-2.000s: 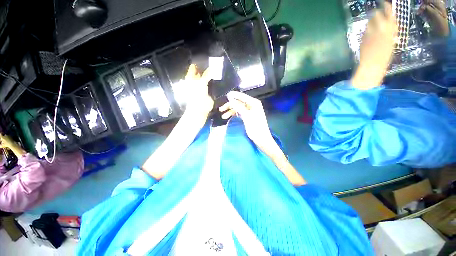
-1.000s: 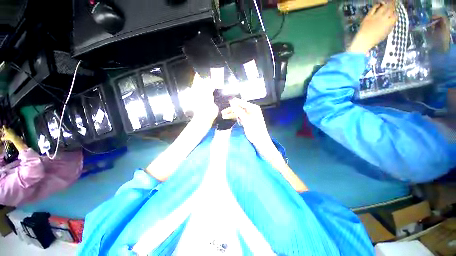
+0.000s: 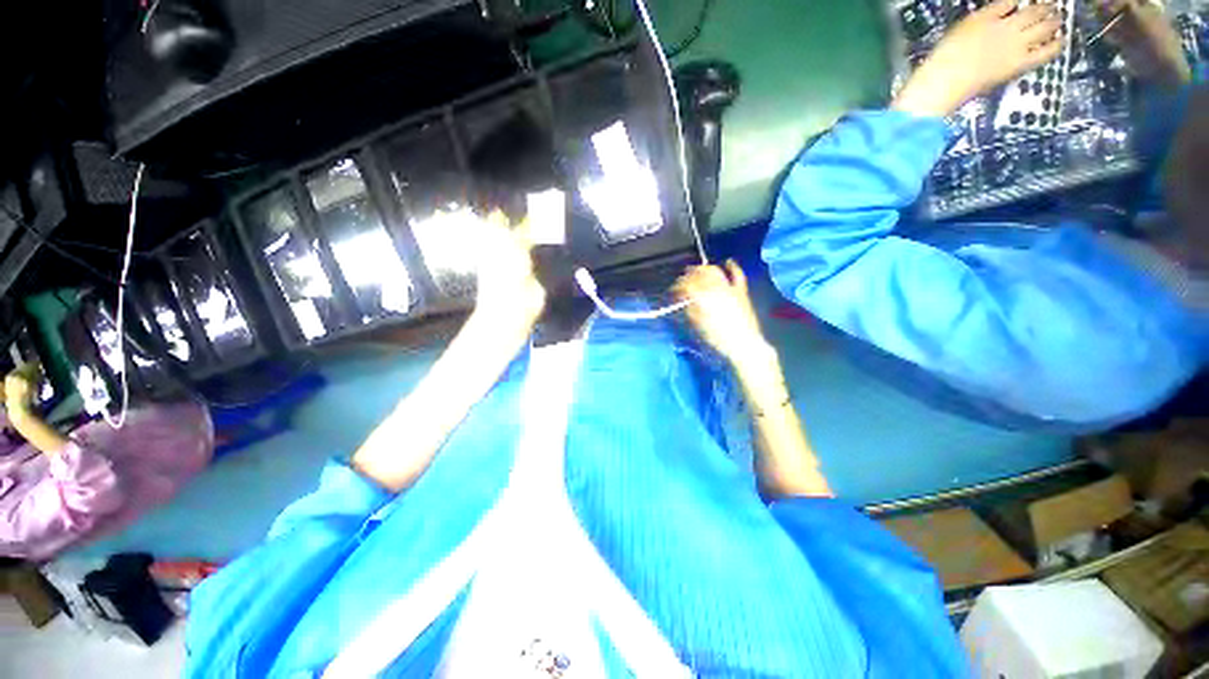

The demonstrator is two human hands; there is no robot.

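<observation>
My left hand [image 3: 507, 272] holds a black smartphone [image 3: 562, 260] above the front edge of the tray; a small white label or glare patch [image 3: 545, 216] shows at its upper part. The phone's outline is dark and partly lost against the tray. My right hand [image 3: 716, 295] holds a white USB cable [image 3: 634, 316] a little behind its white plug [image 3: 585, 280]. The plug lies close to the phone; I cannot tell if it touches. The phone tray [image 3: 438, 219] holds several glossy phones with strong glare.
A black handheld device [image 3: 705, 126] lies beside the tray's right end. A black computer case [image 3: 332, 66] with a mouse [image 3: 188, 40] lies behind. At right a neighbour in a blue sleeve [image 3: 902, 252] holds a dotted sheet [image 3: 1032, 96]. A pink sleeve [image 3: 126, 471] is at left.
My right hand has moved right, away from the phone, and now holds the white cable with its plug showing. My left hand still holds the phone.
</observation>
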